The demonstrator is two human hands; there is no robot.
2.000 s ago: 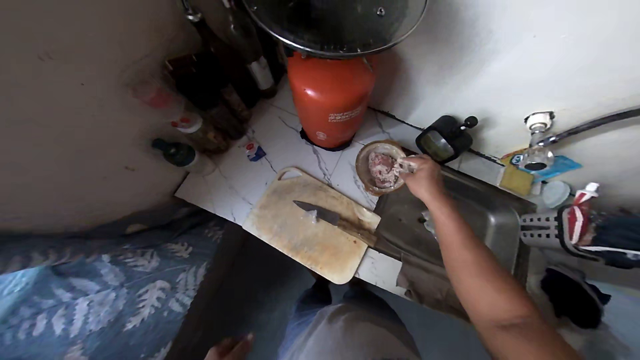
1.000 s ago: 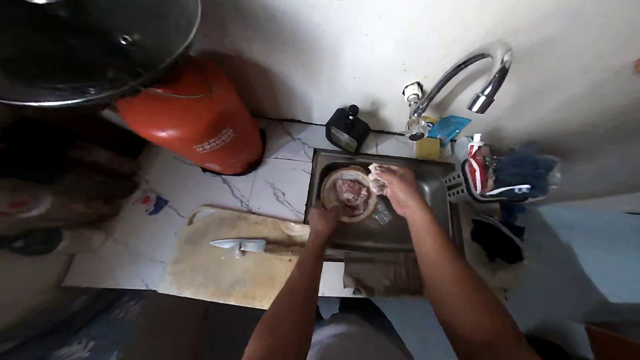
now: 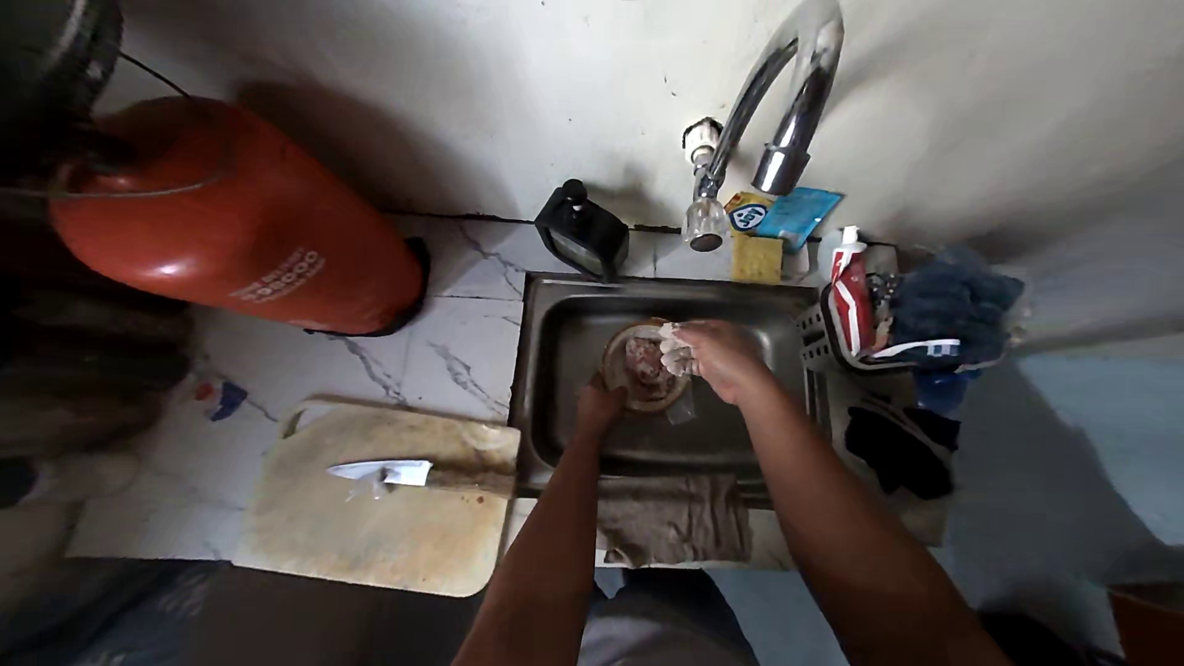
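Note:
A round bowl point(image 3: 614, 362) with pinkish, white-coated meat point(image 3: 646, 359) in it is inside the steel sink point(image 3: 721, 442). My left hand point(image 3: 601, 403) grips the bowl's near left rim. Over the bowl's right edge is my right hand point(image 3: 710, 356), its fingertips caked with a pale, doughy coating; whether it holds anything cannot be made out. A small piece of clear plastic point(image 3: 682, 409) lies in the sink beside the bowl. On the worn cutting board point(image 3: 370, 546), left of the sink, rests a kitchen knife point(image 3: 407, 473) with its tip to the left.
A red gas cylinder point(image 3: 250, 222) stands at the back left. Behind the sink are a dark dispenser point(image 3: 583, 231), a chrome faucet point(image 3: 740, 111) and a yellow sponge point(image 3: 757, 258). A basket point(image 3: 816, 340) holding a red tube point(image 3: 851, 296) stands at right. A brown cloth point(image 3: 675, 520) hangs over the front edge.
The bowl was on the counter left of the sink two seconds ago; now it is inside the sink. My left hand came from low in view to its rim. The view has shifted right.

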